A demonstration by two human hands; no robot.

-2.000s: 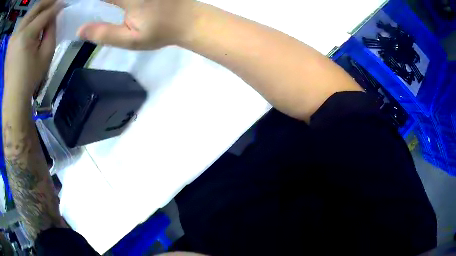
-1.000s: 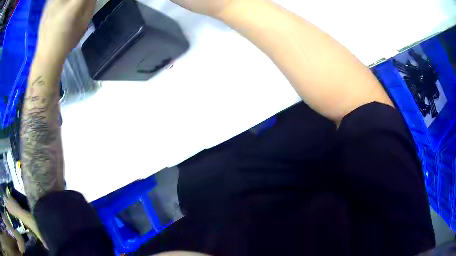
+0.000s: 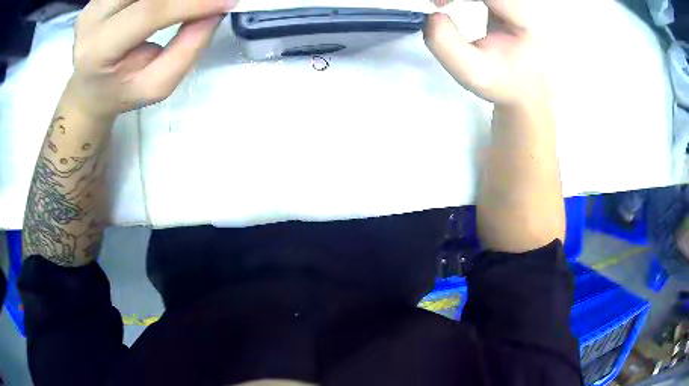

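A black box-shaped unit (image 3: 332, 24) is at the top edge of the view, over the white-covered bench. Its long dark rim runs nearly level, with a greyish face and a dark oval mark below it. My left hand (image 3: 140, 60) has its fingertips at the unit's left end. My right hand (image 3: 498, 56) has its thumb against the right end. Both hands are partly cut off by the top edge, and some fingers are hidden. The unit's far side is out of view.
A white sheet (image 3: 317, 151) covers the bench up to its front edge, near my body. A small dark ring-like mark (image 3: 320, 63) shows just below the unit. Blue crates (image 3: 612, 309) stand below the bench at the right. Greyish limp material (image 3: 676, 68) lies at the far right.
The view has turned, so the bench edge now runs nearly level. The unit, earlier standing at the upper left, is now at the top centre between my hands.
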